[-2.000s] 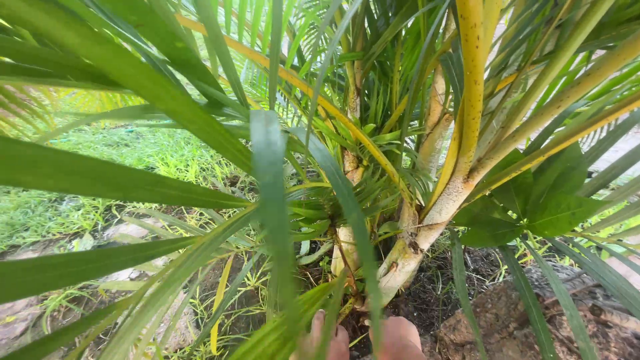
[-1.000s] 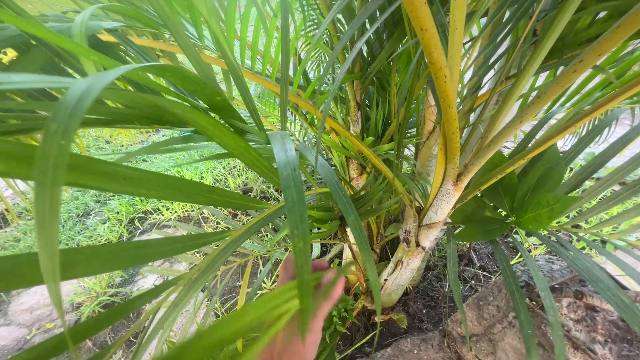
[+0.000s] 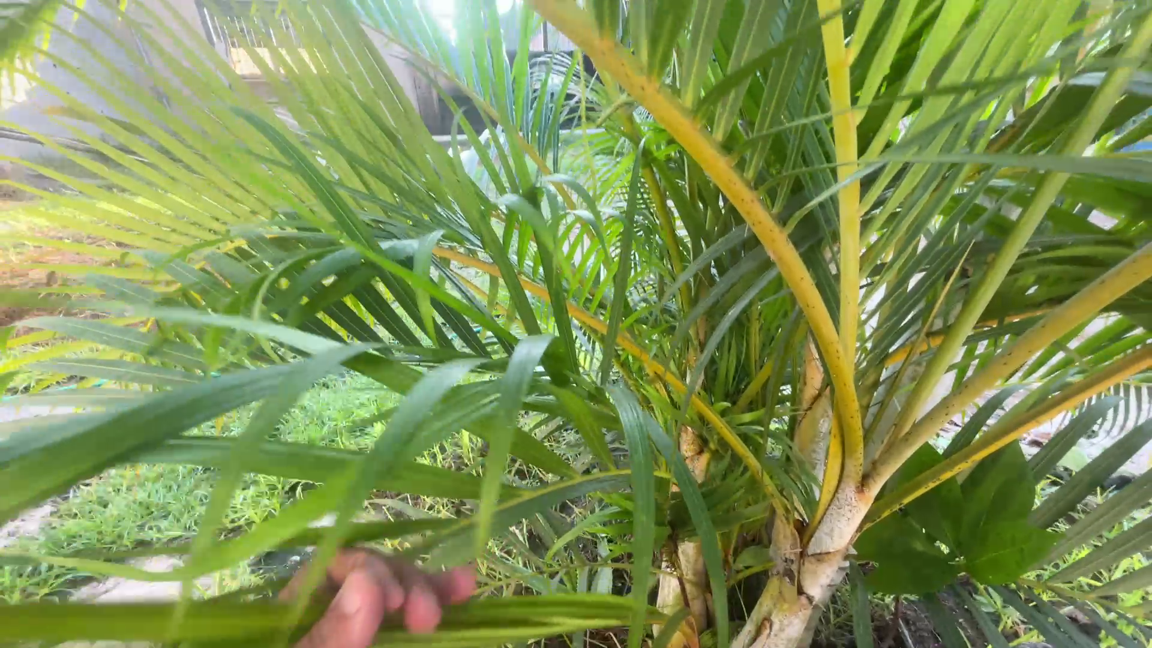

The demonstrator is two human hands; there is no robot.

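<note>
At the lower left, my left hand [image 3: 382, 598] is curled around a long green palm leaf [image 3: 540, 612] that runs across the bottom of the view. Narrow leaflets hang in front of the hand and hide part of it. To its right stands the palm, with a pale, speckled stem [image 3: 823, 549] low down. Yellow leaf stalks [image 3: 774, 234] with dark specks arch up from this stem. My right hand is not in view.
Green grass [image 3: 333, 423] grows behind the leaves on the left. A broad-leaved plant [image 3: 972, 531] sits right of the palm stem. Palm fronds spread across most of the view, and part of a building [image 3: 108, 72] shows at the upper left.
My left hand has moved left, away from the palm's base, and is now among the leaflets at the lower left. The view has tilted up.
</note>
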